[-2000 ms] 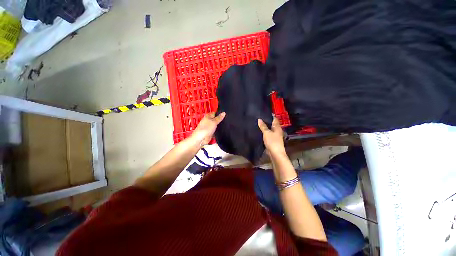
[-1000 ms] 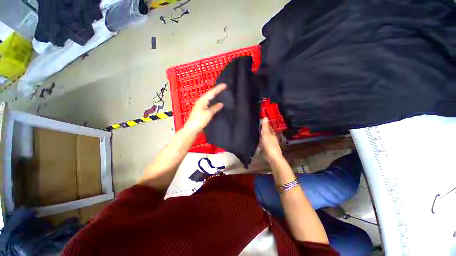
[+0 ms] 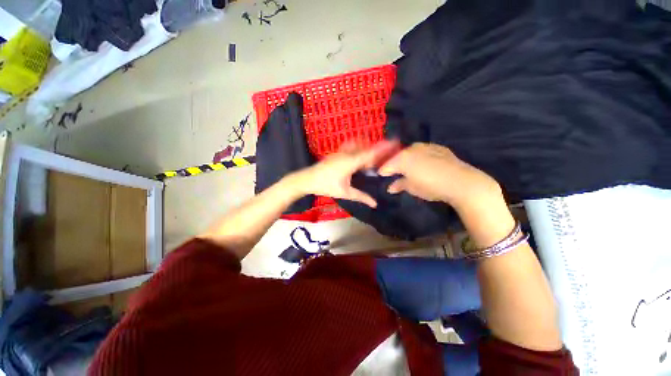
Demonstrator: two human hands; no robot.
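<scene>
A black panel (image 3: 279, 150) lies draped over the left side of the red crate (image 3: 346, 110). A large black cloth (image 3: 537, 95) covers the crate's right side and the table's corner; a lower black part (image 3: 401, 213) hangs in front of the crate. My left hand (image 3: 331, 176) is above the crate's near side, blurred at the fingertips, thumb and fingers apart. My right hand (image 3: 434, 172) is over the black cloth with bent fingers; its fingertips meet or overlap my left fingertips. Whether it grips cloth cannot be told.
The white table (image 3: 603, 272) is at the right, with a dark thread on it. A white-framed box (image 3: 96, 228) stands at the left. Dark cloth (image 3: 103, 22) on white sheeting and a yellow basket (image 3: 26, 62) are at the upper left. Scraps lie on the floor.
The black panel has moved from between my hands to the crate's left side. My left hand has moved right and down, and my right hand has moved up and right over the cloth.
</scene>
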